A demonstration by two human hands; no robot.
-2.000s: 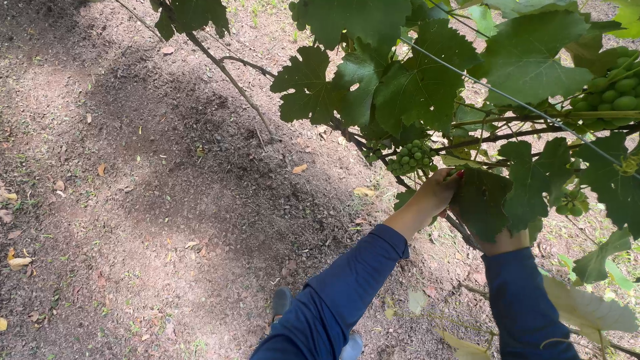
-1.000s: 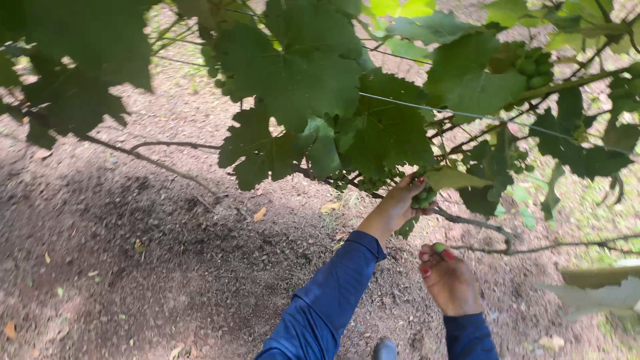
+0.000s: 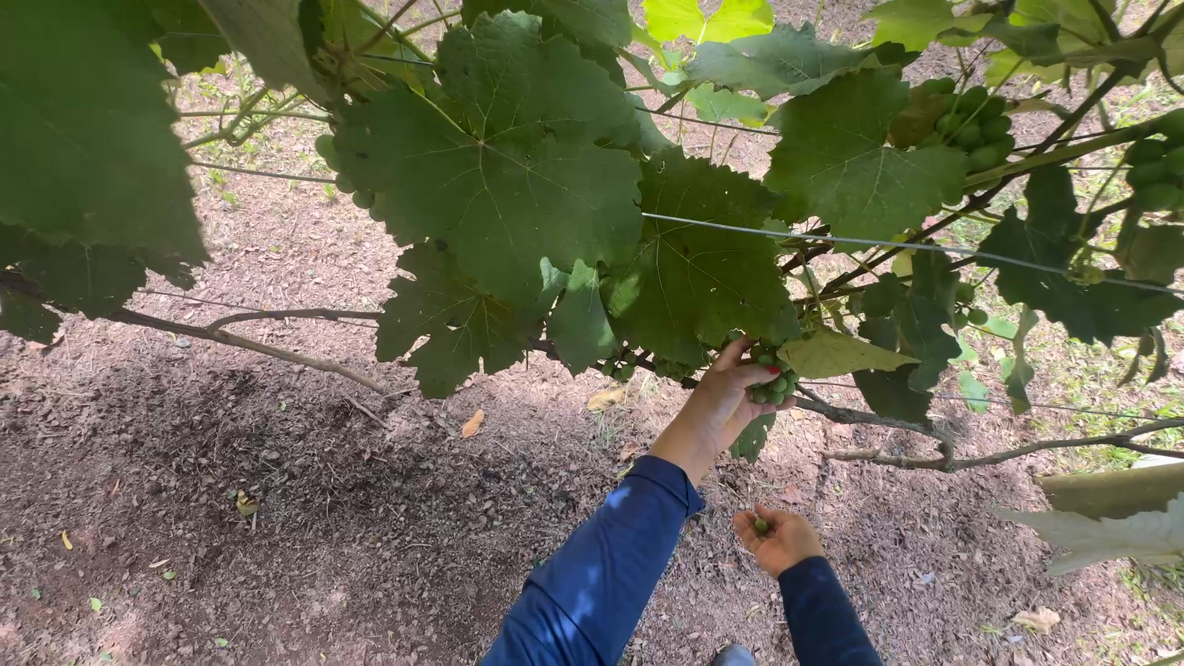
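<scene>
My left hand [image 3: 721, 402] reaches up under the vine leaves, its fingers around a small cluster of green grapes [image 3: 775, 387]. Red shows on one of its nails. The cluster still hangs at the vine, partly hidden by the fingers and a yellowish grape leaf [image 3: 846, 353]. Below and apart from the vine, my right hand [image 3: 779, 542] is turned palm up with curled fingers, holding a small green grape [image 3: 761, 525]. Both arms are in dark blue sleeves.
A trellis wire [image 3: 879, 242] crosses the leaves. Large grape leaves [image 3: 499, 157] hang at the upper left, and more green grapes [image 3: 976, 125] at the upper right. A bare woody cane [image 3: 1008, 455] runs right of the hands. Leaf-strewn soil [image 3: 370, 518] lies below.
My right hand was at the leaves beside the left one; it has come down away from the vine, and a green grape now shows in it. The view has shifted.
</scene>
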